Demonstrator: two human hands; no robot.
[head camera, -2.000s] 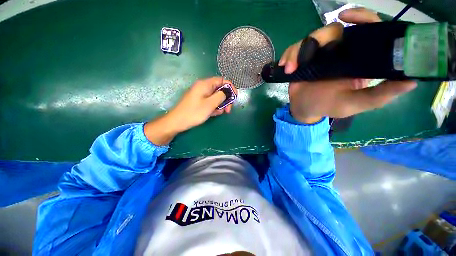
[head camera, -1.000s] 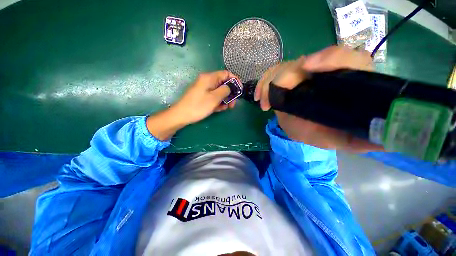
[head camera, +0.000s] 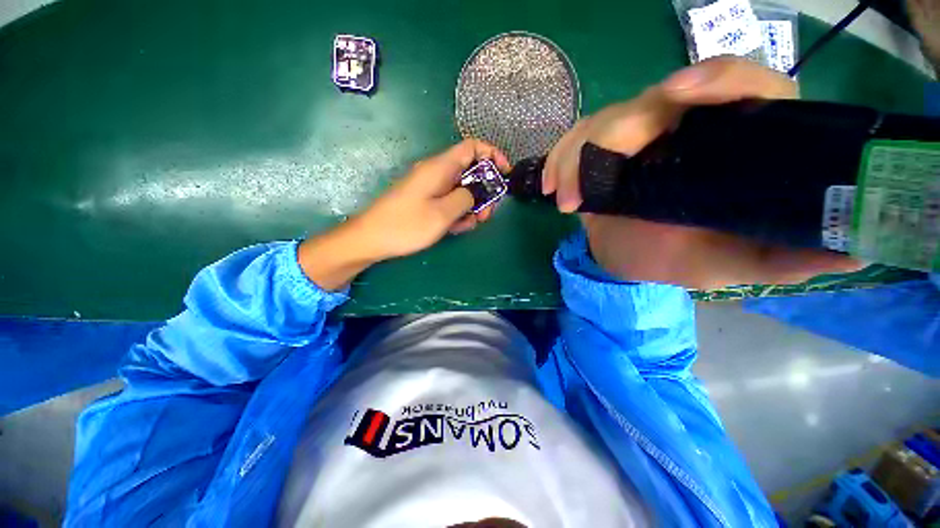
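My left hand (head camera: 428, 201) holds a small dark square housing with a pale rim (head camera: 484, 186) in its fingertips, below the round screw tray. My right hand (head camera: 639, 155) is wrapped around a thick black electric screwdriver (head camera: 742, 170) with a green label near its rear. The screwdriver's nose points left and is at the right edge of the housing; whether the tip touches a screw cannot be seen. The round speckled screw tray (head camera: 517, 93) lies just beyond both hands. A second housing (head camera: 355, 63) lies on the green bench at the upper left.
Plastic bags with white labels (head camera: 727, 29) lie at the upper right of the bench (head camera: 206, 113). A thin black cable (head camera: 828, 39) runs at the top right. Blue and brown boxes (head camera: 861, 500) stand on the floor at the lower right.
The screwdriver has moved from over the tray's right edge down to the housing, and its rear has lifted slightly since a second ago. The left hand still holds the housing, turned a little.
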